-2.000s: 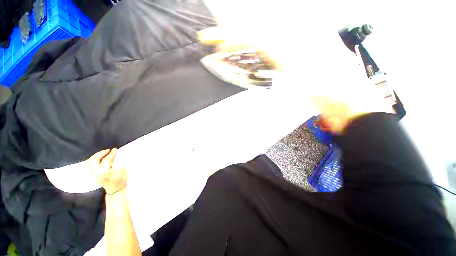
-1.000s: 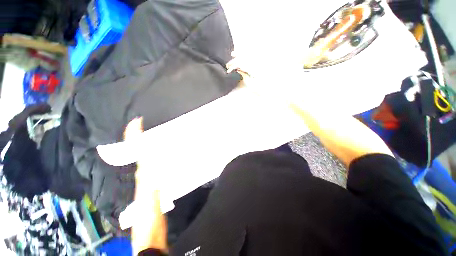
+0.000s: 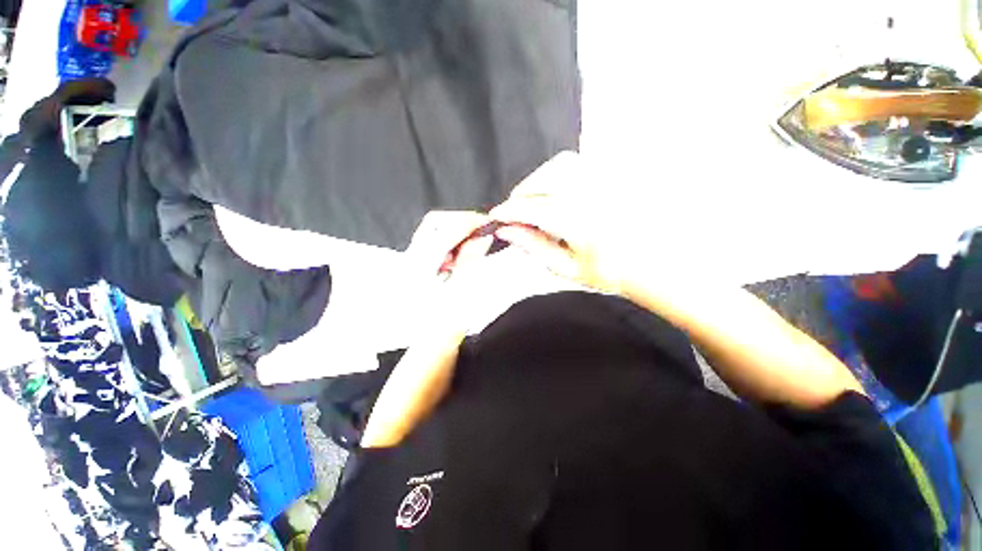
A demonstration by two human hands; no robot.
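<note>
The dark grey garment lies over the white pressing board, its near edge at my hands. My left hand and my right hand meet at this edge near the middle. Their fingertips are close together, with a small dark bit between them. Glare washes out both hands, so I cannot tell whether they pinch the cloth. The steam iron, with a tan handle, rests on the white surface at the upper right, apart from my hands.
Crumpled black cloth hangs under the board's rounded left end. A blue crate stands below left. Black-and-white cloth is heaped at the lower left. A red object is at the upper left. A pale cable hangs at the right.
My left hand has come from the board's left end to meet my right hand at the garment edge. The iron, earlier over the garment, was let go and now rests at the right. The view has shifted.
</note>
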